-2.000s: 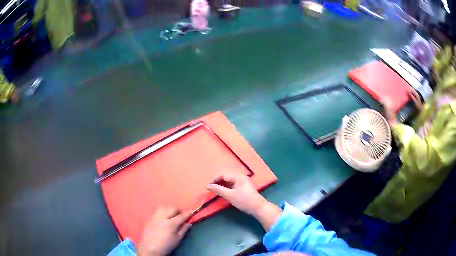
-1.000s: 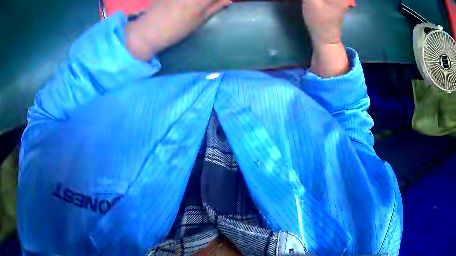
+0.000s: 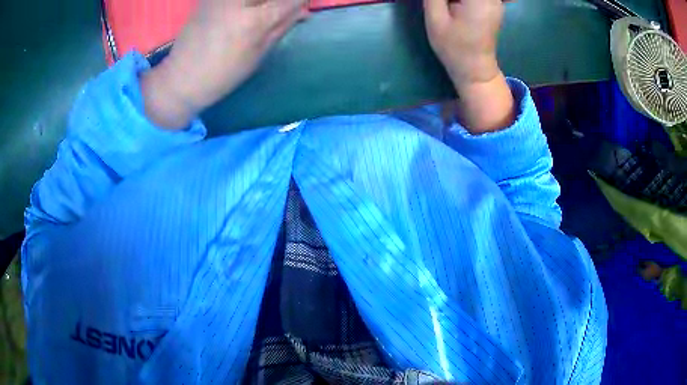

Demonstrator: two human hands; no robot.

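The red-orange pad (image 3: 147,26) lies on the green table at the top edge of the view, mostly cut off. A thin dark strip, likely the frame's side, shows along the pad's left edge (image 3: 110,37). My left hand (image 3: 218,56) is over the pad's near edge, its fingers cut off by the top of the picture. My right hand (image 3: 468,37) is at the near edge further right, fingers bent and cut off at the top. I cannot tell what either hand holds.
The green table (image 3: 354,68) has its near edge in front of my blue smock. A pale round fan (image 3: 657,74) stands at the upper right. Part of a yellow-green sleeve (image 3: 640,218) and a person's hand (image 3: 649,271) show at the right, over a blue floor.
The view has tipped down from the pad to my smock. In the last second, both hands have shifted slightly left and up in the picture. The yellow-green garment at right has changed position.
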